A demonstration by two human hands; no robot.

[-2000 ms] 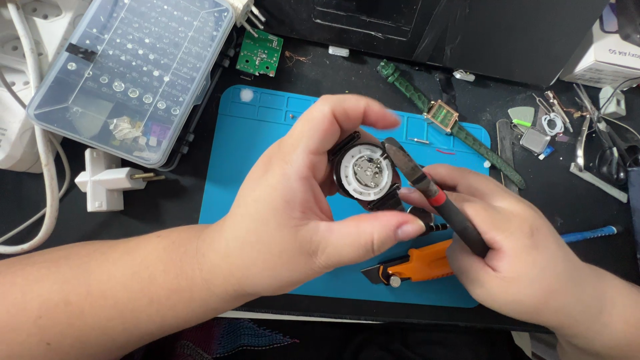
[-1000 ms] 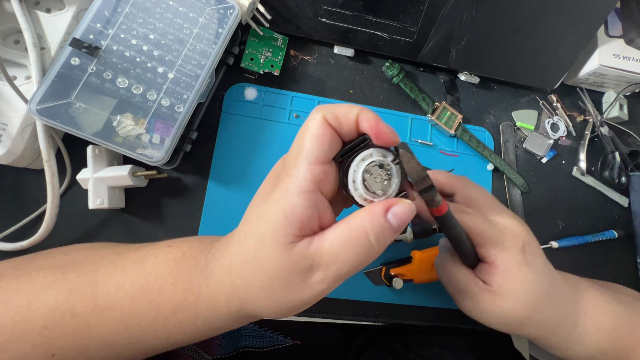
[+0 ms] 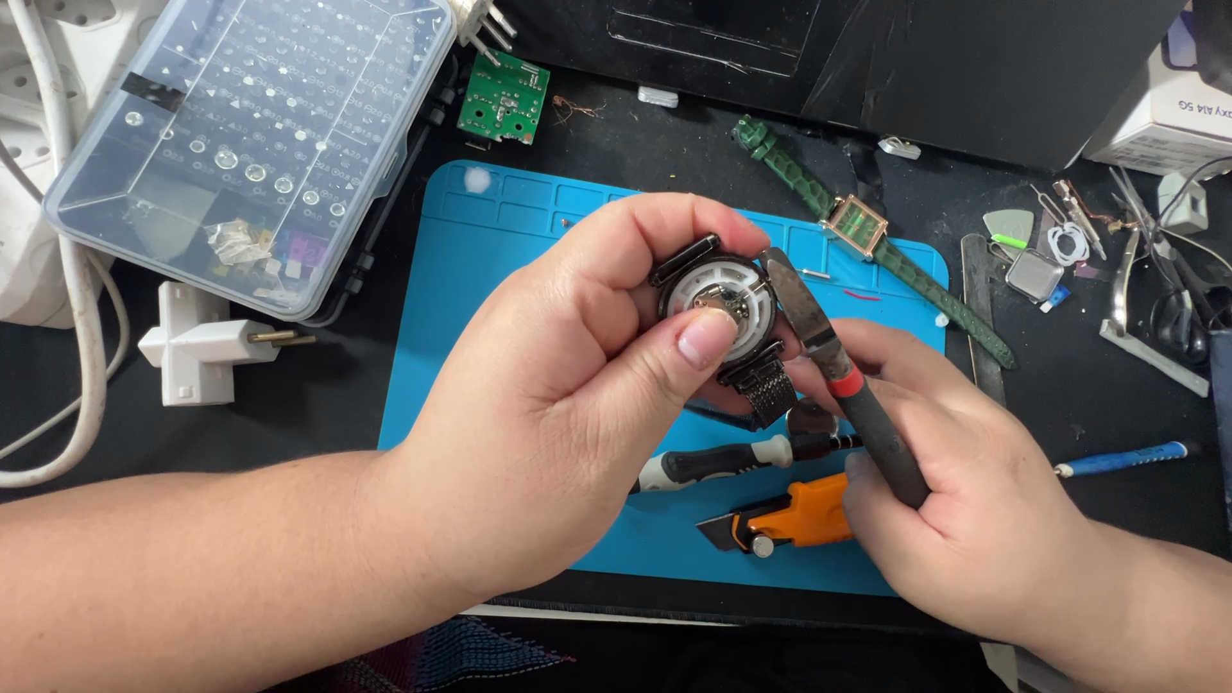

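My left hand [image 3: 587,385] holds a black wristwatch [image 3: 760,306] with its back off, the white ring and metal movement showing. The left thumb lies over the movement, and a black mesh strap [image 3: 767,390] hangs from the case. My right hand [image 3: 953,481] grips pliers or nippers [image 3: 881,423] with dark handles and a red band; their metal head is at the right edge of the case. Whether the jaws touch the stem there cannot be told. Below the watch, a grey and black screwdriver [image 3: 717,464] and an orange utility knife [image 3: 804,515] lie on the blue mat [image 3: 635,553].
A green-strapped watch [image 3: 857,226] crosses the mat's upper right edge. Small parts, a flat metal strip [image 3: 980,327] and a blue screwdriver [image 3: 1121,460] lie right. A clear parts case [image 3: 250,144], green circuit board [image 3: 503,99] and white plug adapter [image 3: 197,346] stand left.
The left thumb has moved from the case edge onto the movement. More of the mesh strap and the grey and black screwdriver shows below the watch.
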